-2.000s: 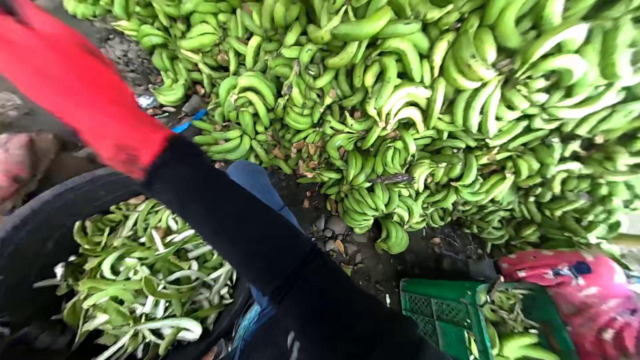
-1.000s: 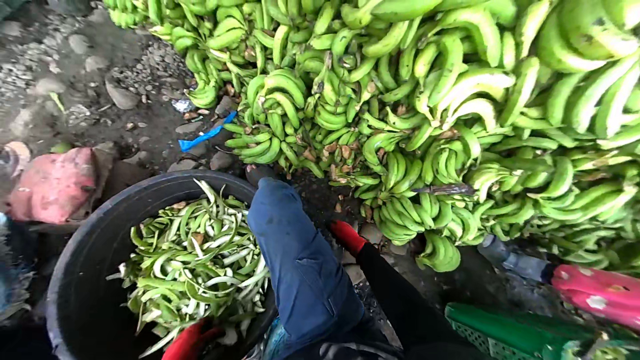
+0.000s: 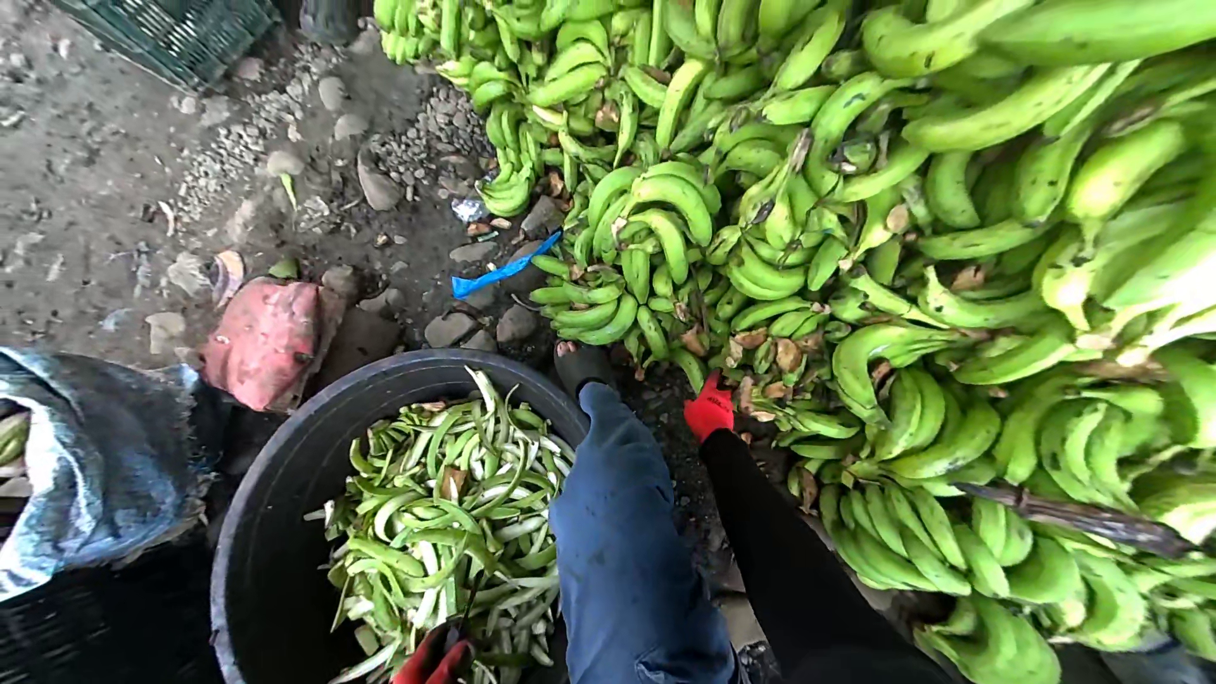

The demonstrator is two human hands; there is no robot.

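Observation:
My right hand (image 3: 711,410), in a red glove, reaches to the lower edge of a big heap of green bananas (image 3: 665,204). Its fingertips are at a green banana (image 3: 688,367); whether they grip it is unclear. My left hand (image 3: 435,657), in a red and dark glove, is partly cut off by the bottom edge, over a round black tub (image 3: 275,465). A thin dark object sticks up by its fingers, too unclear to name. Green and white peel strips (image 3: 456,532) lie in the tub.
My leg in blue trousers (image 3: 617,532) stands between tub and heap. Left are a pink sack (image 3: 266,342) and a blue-white woven sack (image 3: 104,456). A green crate (image 3: 180,38) stands at upper left. A blue strip (image 3: 503,275) and stones lie on the dirt.
My right hand was raised at upper left two seconds ago, then low beside my leg; now it is at the heap's edge. The view has shifted left, away from the green crate at lower right.

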